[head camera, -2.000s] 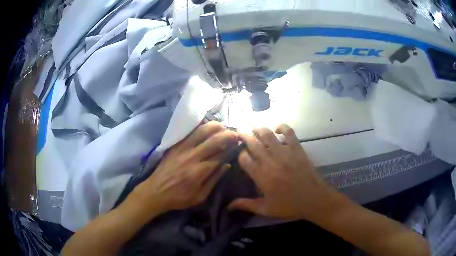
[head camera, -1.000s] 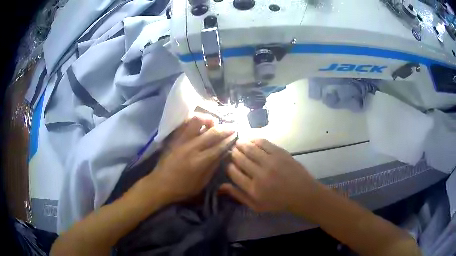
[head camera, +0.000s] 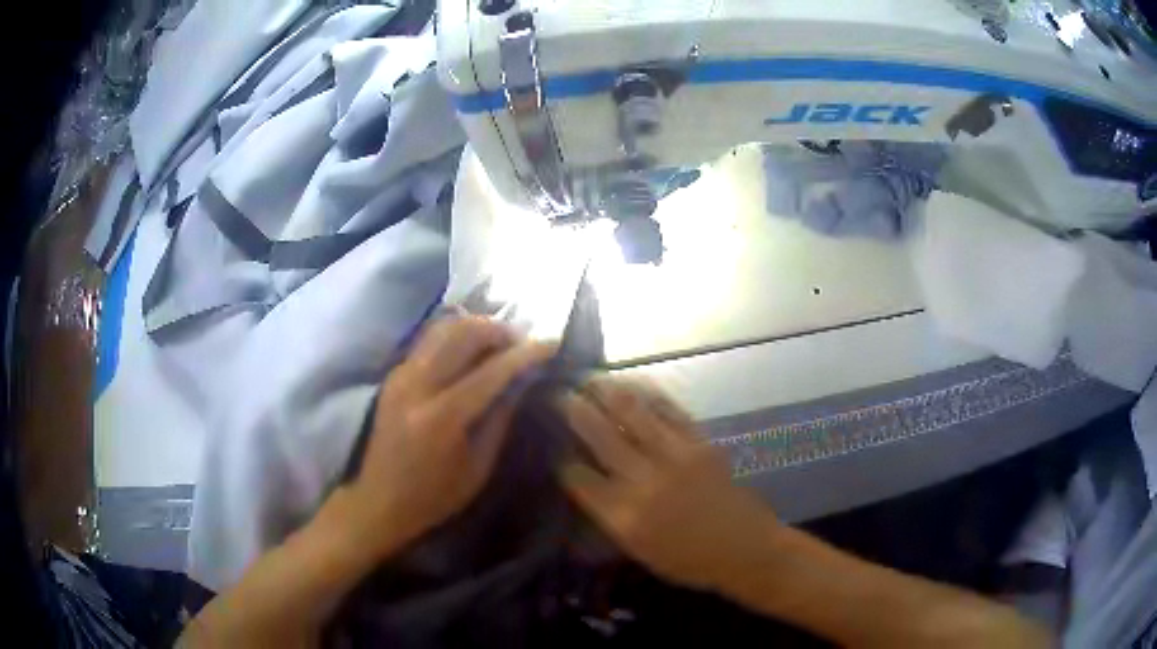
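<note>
My left hand (head camera: 438, 418) holds the edge of a dark grey panel (head camera: 470, 558) in front of the needle area. My right hand (head camera: 666, 475) is on the same dark fabric, close beside the left; its fingers are blurred. A pointed piece of the dark cloth stands up between the hands toward the presser foot and needle (head camera: 565, 222), where glare hides detail. The light grey panel (head camera: 292, 368) is heaped left of the needle and runs down beside my left hand. The white sewing machine (head camera: 761, 83) with JACK lettering stands behind.
White cloth pieces (head camera: 1002, 285) lie at the right of the bed. A crumpled grey-blue scrap (head camera: 844, 190) lies under the arm. A ruler-marked grey front edge (head camera: 875, 425) crosses the table. A brown taped board (head camera: 57, 368) is at the left.
Both hands have drawn a little toward me, away from the needle, with the dark fabric. The pointed dark cloth now shows between them and the needle. The camera view has shifted slightly.
</note>
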